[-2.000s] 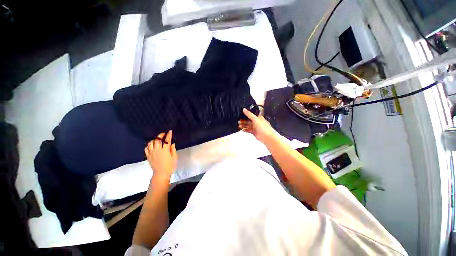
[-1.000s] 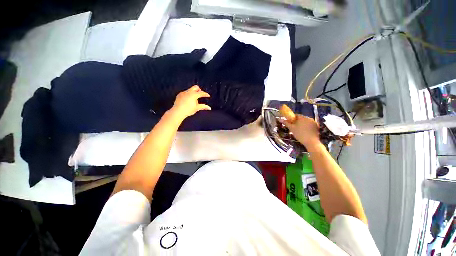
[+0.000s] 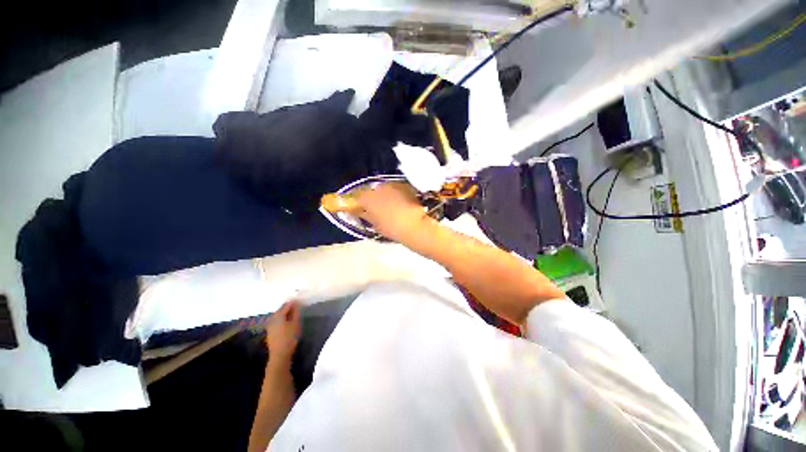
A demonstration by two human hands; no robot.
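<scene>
A dark garment (image 3: pixel 287 146) lies wrinkled over the right part of the navy padded board (image 3: pixel 159 207); its pinstripes are blurred. My right hand (image 3: pixel 382 208) is closed on the orange handle of the steam iron (image 3: pixel 361 187), whose pointed tip faces left. The iron is over the garment's near right part; contact with the cloth cannot be told. My left hand (image 3: pixel 284 328) is blurred, below the near edge of the white table cover (image 3: pixel 221 287); whether its fingers hold anything cannot be told.
A crumpled dark heap (image 3: pixel 53 282) hangs at the board's left end. The dark iron rest pad (image 3: pixel 505 207) is at the right, above a green container (image 3: pixel 566 265). A pale bar crosses the upper right, with a black cord (image 3: pixel 508 44) near it.
My right hand has lifted the iron off its rest pad and moved it left over the garment. My left hand has left the garment and dropped to the table's near edge.
</scene>
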